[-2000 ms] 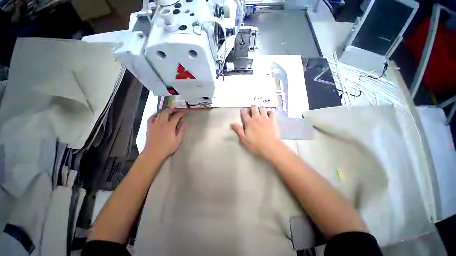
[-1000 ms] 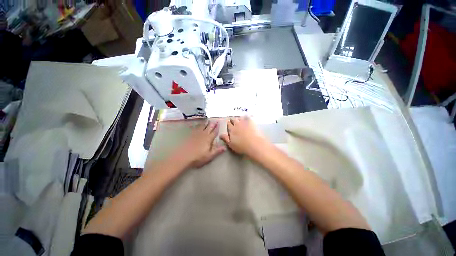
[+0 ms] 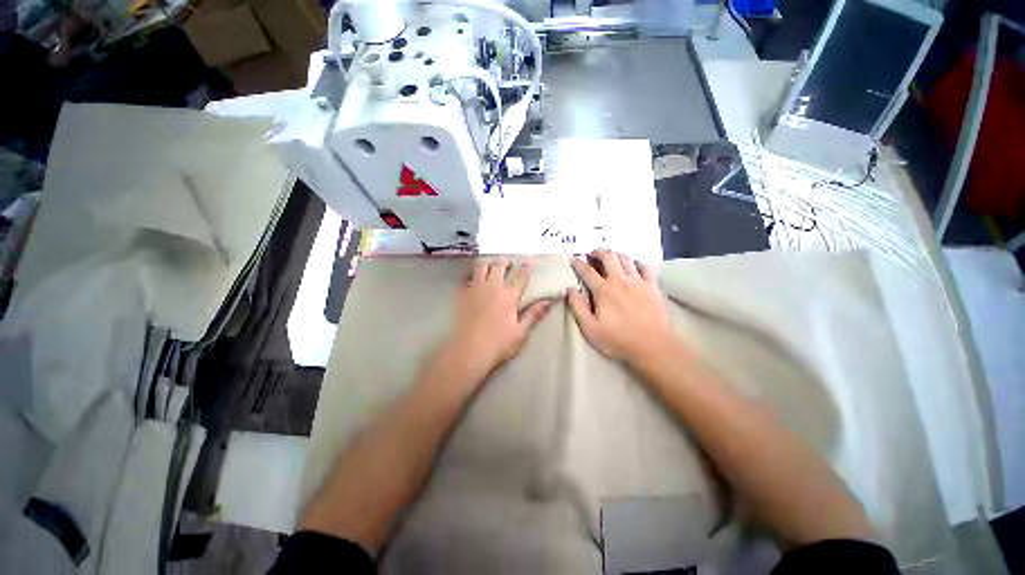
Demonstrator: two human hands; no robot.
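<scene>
A large beige garment panel (image 3: 495,416) lies over the table edge in front of the machine, its far edge along the white placement template (image 3: 607,191). My left hand (image 3: 500,309) lies flat on the panel near that edge, fingers spread. My right hand (image 3: 620,303) lies on it just to the right, fingertips at the edge. The cloth is bunched in a small fold between the hands. A grey-beige rectangle (image 3: 663,534) lies at the bottom of the panel. The white pattern sewer head (image 3: 410,135) stands beyond my left hand; its needle is not clearly visible.
Stacked beige and grey-brown panels (image 3: 146,247) lie at left. A control panel (image 3: 860,67) stands at back right, with thin white cords (image 3: 832,197) before it. More beige cloth extends under and past my right forearm. A red thing (image 3: 976,124) is at far right.
Both hands first came together near the panel's far edge; since then both have shifted right. The cloth has moved right too and now has a fold between them.
</scene>
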